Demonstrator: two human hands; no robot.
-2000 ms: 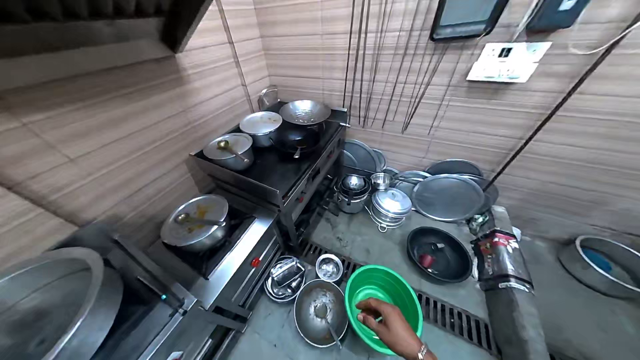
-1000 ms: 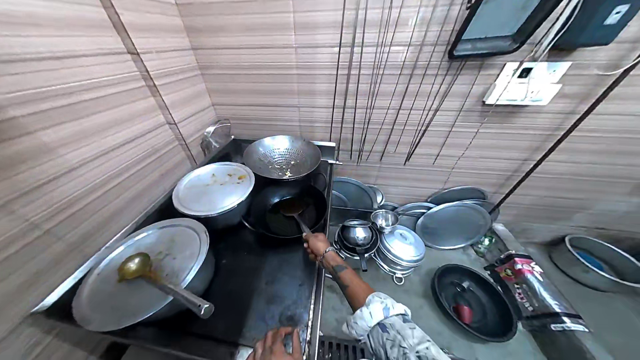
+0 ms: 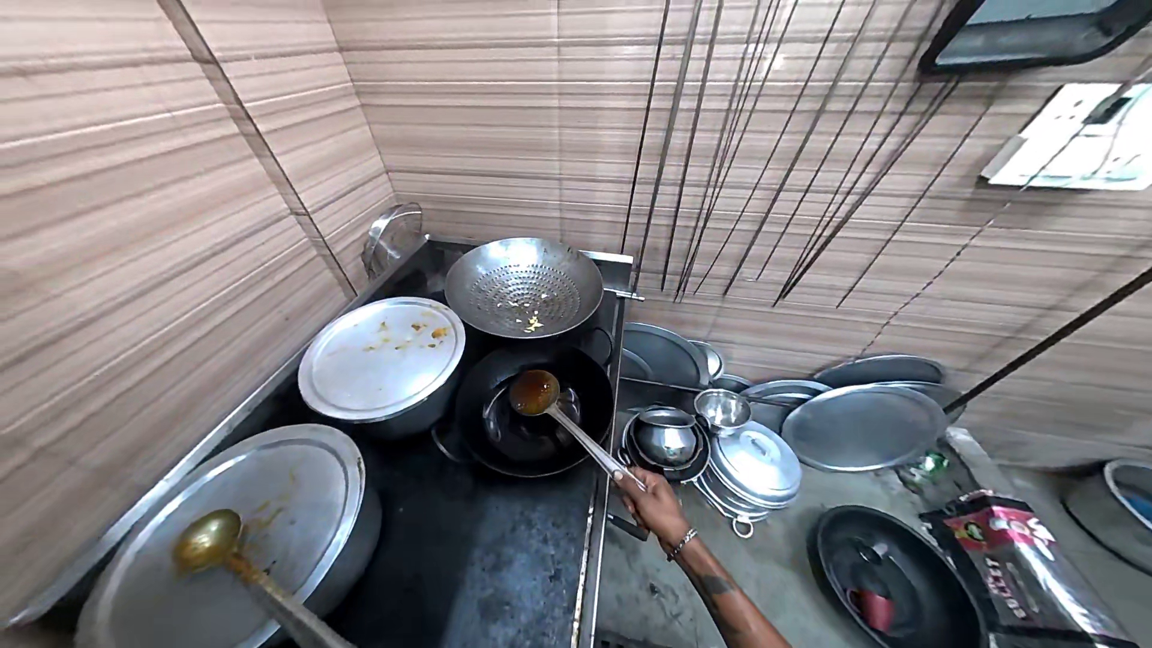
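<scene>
My right hand [image 3: 650, 506], with a bracelet at the wrist, grips the handle of a metal ladle [image 3: 535, 393]. The ladle's bowl holds a brown-orange liquid and is over a black wok [image 3: 540, 454], which has dark, shiny liquid at its bottom. Behind the wok lies a perforated metal strainer [image 3: 525, 286] with food bits in it. To the wok's left stands a lidded pot [image 3: 382, 360] with orange stains on the lid. Nearer, a larger lidded pot [image 3: 297, 486] bears a second ladle [image 3: 209, 540]. My left hand is out of the frame.
Stacked steel pots [image 3: 754, 463], a small bowl [image 3: 722, 410] and round trays [image 3: 864, 427] stand right of the black stovetop [image 3: 450, 549]. A black pan [image 3: 900, 576] with a red object lies lower right, beside a plastic package [image 3: 1035, 576]. Thin metal rods [image 3: 702, 162] hang along the wall.
The ladle's bowl has lifted from down in the wok and now shows liquid. My left hand, seen at the stove's front edge a second ago, has left view. The view moved closer to the stove.
</scene>
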